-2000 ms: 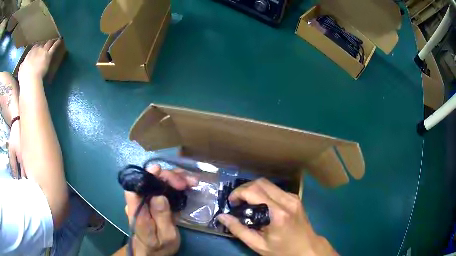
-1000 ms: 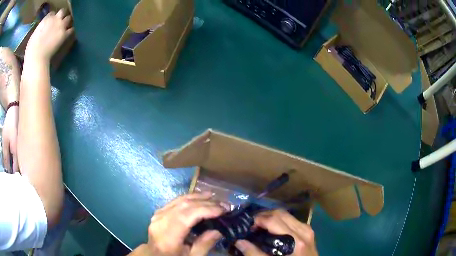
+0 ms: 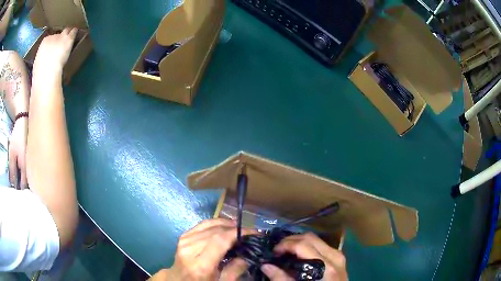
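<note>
A small brown cardboard box (image 3: 307, 189) stands in front of me with its lid up on the far side. My left hand (image 3: 206, 249) and my right hand (image 3: 313, 252) hold a bundle of black cable (image 3: 255, 247) between them, over the box opening. Two straight black plug ends stick out of the bundle, one upward and one to the right. A black connector with two shiny metal ends (image 3: 310, 270) shows under my right hand. Clear plastic shows inside the box behind the fingers; the rest of its inside is hidden.
Open boxes with black contents stand at far left (image 3: 189, 82) and far right (image 3: 384, 104). A wide black device with a knob (image 3: 307, 24) lies at the far side. Another person's arms (image 3: 49, 137) reach along the left edge to a box. White pipes (image 3: 478, 178) are at right.
The cable bundles have come together between my hands, and two plug ends now stand out from them. The view has shifted; the front box appears lower and further right. The other person's hand moved slightly.
</note>
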